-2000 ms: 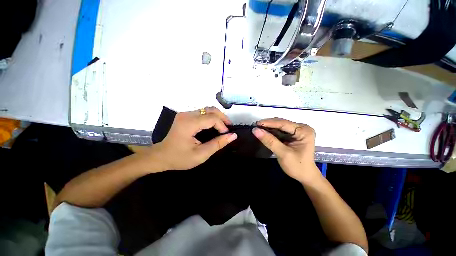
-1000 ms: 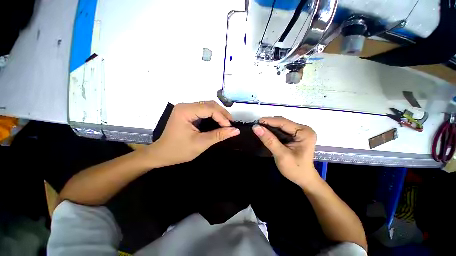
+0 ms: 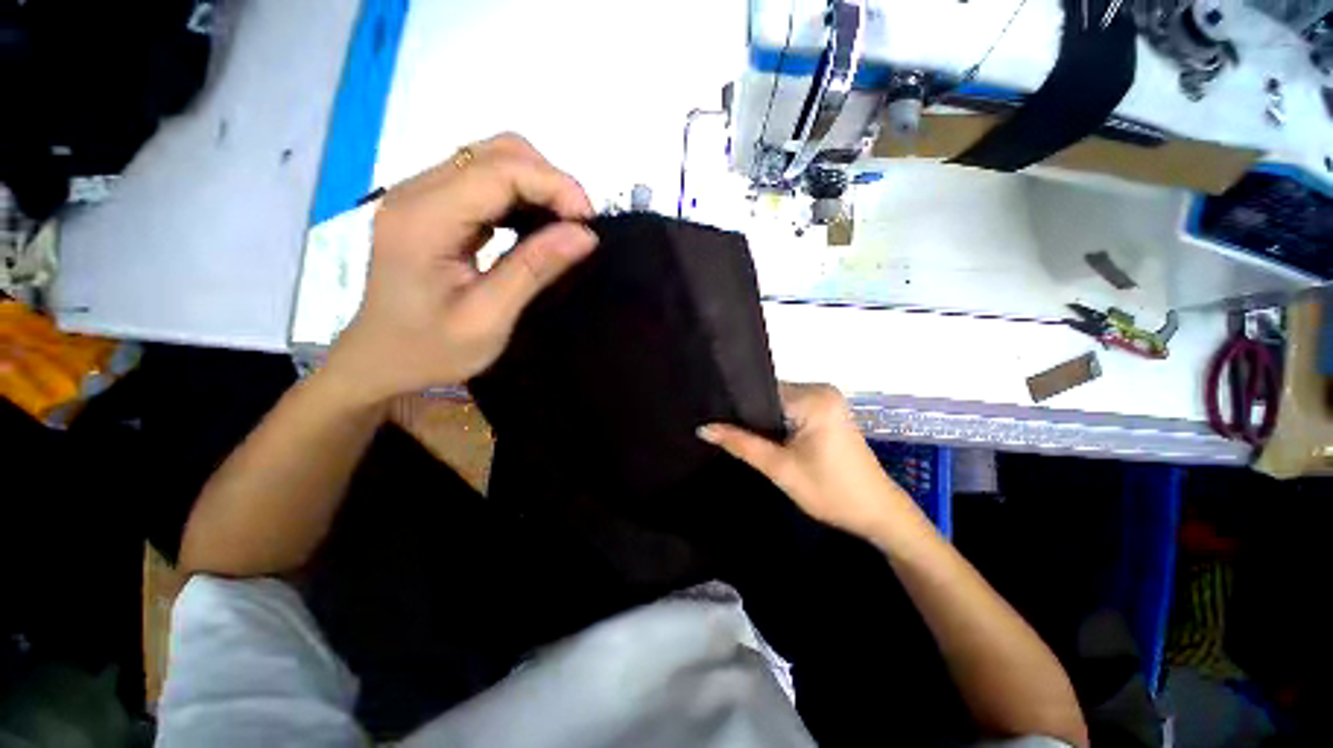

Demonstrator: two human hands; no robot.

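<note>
A black fabric panel point(image 3: 643, 336) is held up over the front edge of the table, and its lower part hangs toward the wearer's lap. My left hand point(image 3: 453, 271) pinches its upper left corner between thumb and fingers. My right hand point(image 3: 811, 456) grips its right edge lower down, with the thumb on top and the fingers mostly hidden behind the cloth. The sewing machine head point(image 3: 936, 66) stands beyond the panel, and its needle area is apart from the cloth.
Thread snips point(image 3: 1126, 332), a brown bar point(image 3: 1063, 377), a small dark flat piece point(image 3: 1110, 269) and red-handled scissors point(image 3: 1241, 386) lie on the right of the table point(image 3: 936, 344). Blue tape point(image 3: 355, 117) runs at left. Dark cloth is piled at the far left.
My left hand has moved up and left, lifting and spreading the cloth. My right hand has moved down the cloth's right edge. The hands are farther apart, and the camera view has shifted.
</note>
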